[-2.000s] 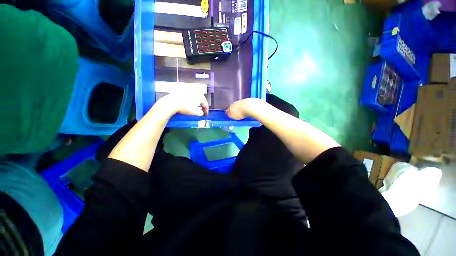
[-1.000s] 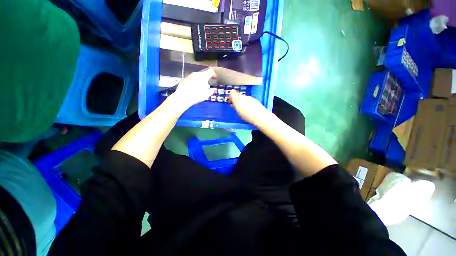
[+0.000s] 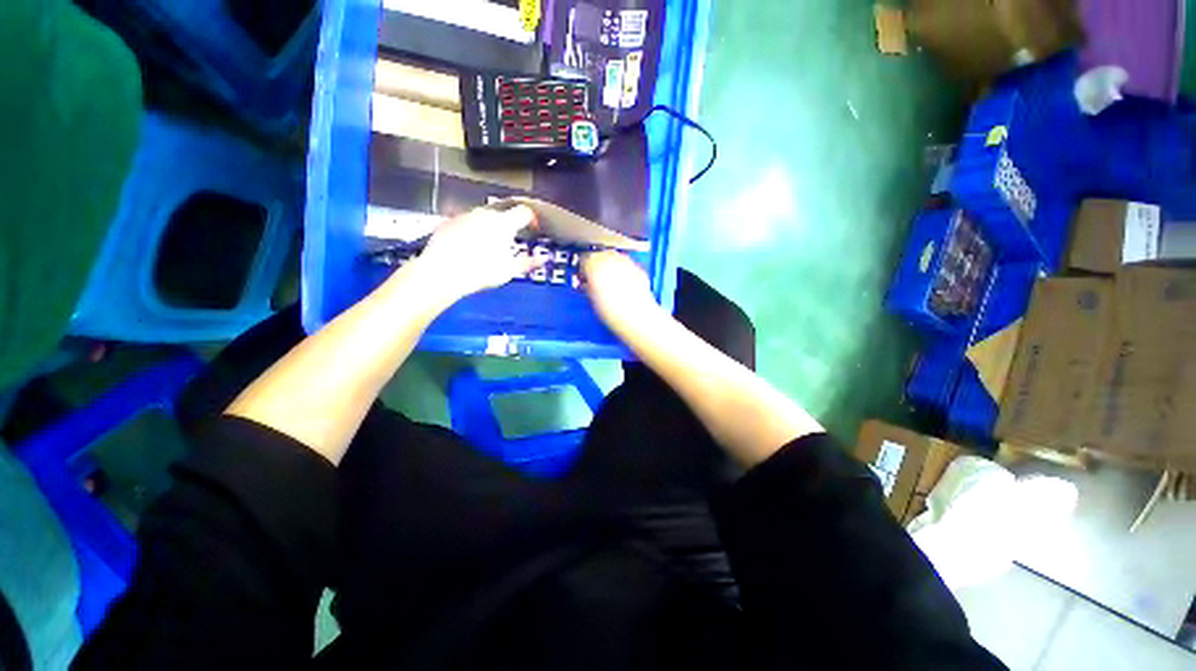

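The dark printed packaging sheet [image 3: 433, 177] lies in the blue plastic crate [image 3: 319, 197], its near edge lifted like a flap. My left hand [image 3: 479, 249] is at the lifted edge, thumb and fingers closed on the sheet. Rows of small dark and silver stored units [image 3: 551, 262] show under the flap between my hands. My right hand [image 3: 614, 282] reaches in at the right end of these rows; its fingertips are partly hidden, so its hold cannot be told. The black charging box [image 3: 531, 115] with red marks sits on the sheet beyond my hands.
A black power cable [image 3: 708, 138] curls over the crate's right edge. Blue stools [image 3: 112, 262] stand at the left, beside a person in green [image 3: 59, 171]. Stacked blue bins [image 3: 938, 262], cardboard cartons [image 3: 1089, 361] and a white bag [image 3: 990, 518] are at the right.
Two seconds ago both hands were at the crate's near edge and the sheet was flat. Its near edge is now raised, showing the units. Since one second ago the view has shifted slightly.
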